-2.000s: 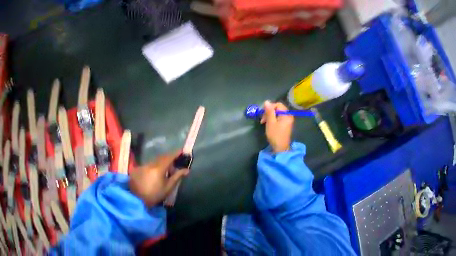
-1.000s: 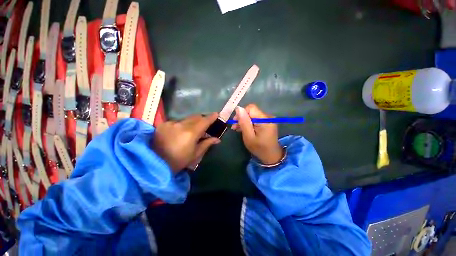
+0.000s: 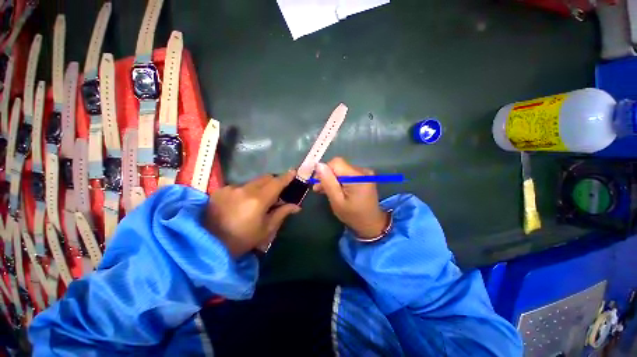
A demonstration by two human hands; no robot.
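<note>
My left hand holds a smartwatch by its dark case, over the dark green mat. Its pale pink strap points up and to the right. My right hand holds a slim blue stick tool between thumb and fingers. The tool's left end is at the watch case's upper right edge, where the strap joins. My fingers partly hide that contact. A small round blue cap stands on the mat to the upper right of my right hand.
Red trays loaded with watches fill the left side. A white bottle lies at the right, with a yellowish brush and a dark square fixture below. White paper is at the top; a blue bin edge is lower right.
Since two seconds ago, my right hand has moved the blue tool from the cap to the watch, and my left hand holds the watch beside it. Since one second ago, the view has shifted slightly.
</note>
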